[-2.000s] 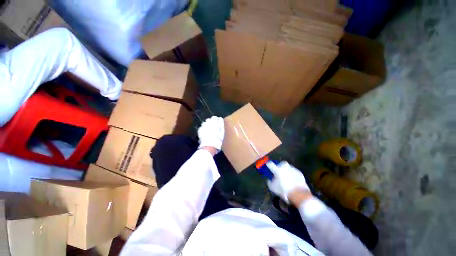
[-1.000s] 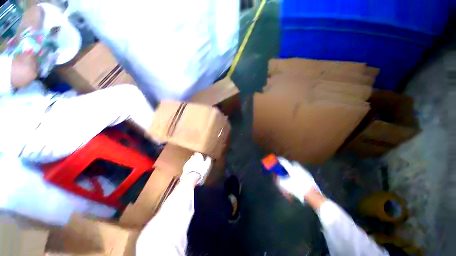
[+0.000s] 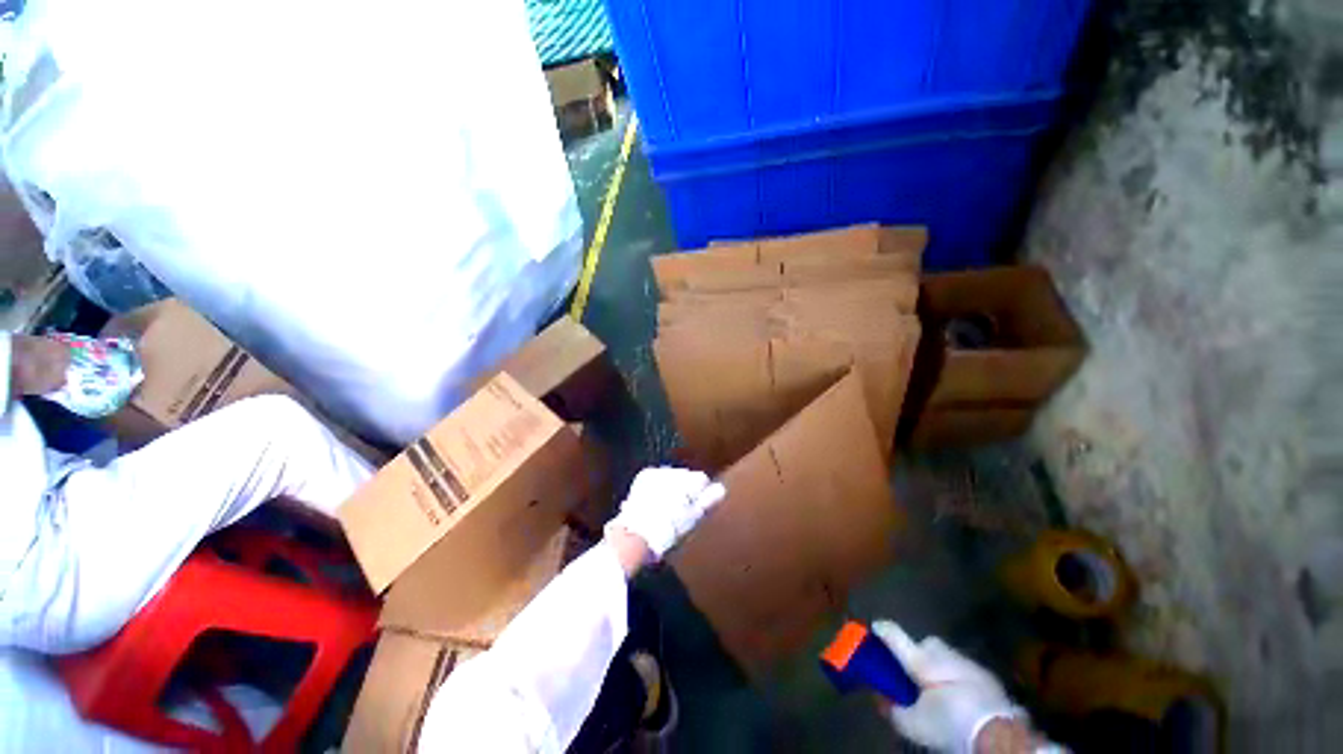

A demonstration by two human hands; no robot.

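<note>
My left hand, in a white glove, is at the upper left edge of a flat brown carton blank. The blank stands tilted in front of the leaning stack of flat cartons. The fingers lie along its edge; whether they grip it is hard to tell. My right hand, also in a white glove, holds the blue tape dispenser with its orange end pointing up and left, just right of the blank's lower corner.
Made-up cartons are piled at the left beside a red stool with a person on it. White wrapped bulk and blue crates stand behind. An open carton and tape rolls are by the right wall.
The taped carton left the spot between my hands and a printed carton now tops the left pile. My left hand moved from that pile to a blank, now tilted out from the stack.
</note>
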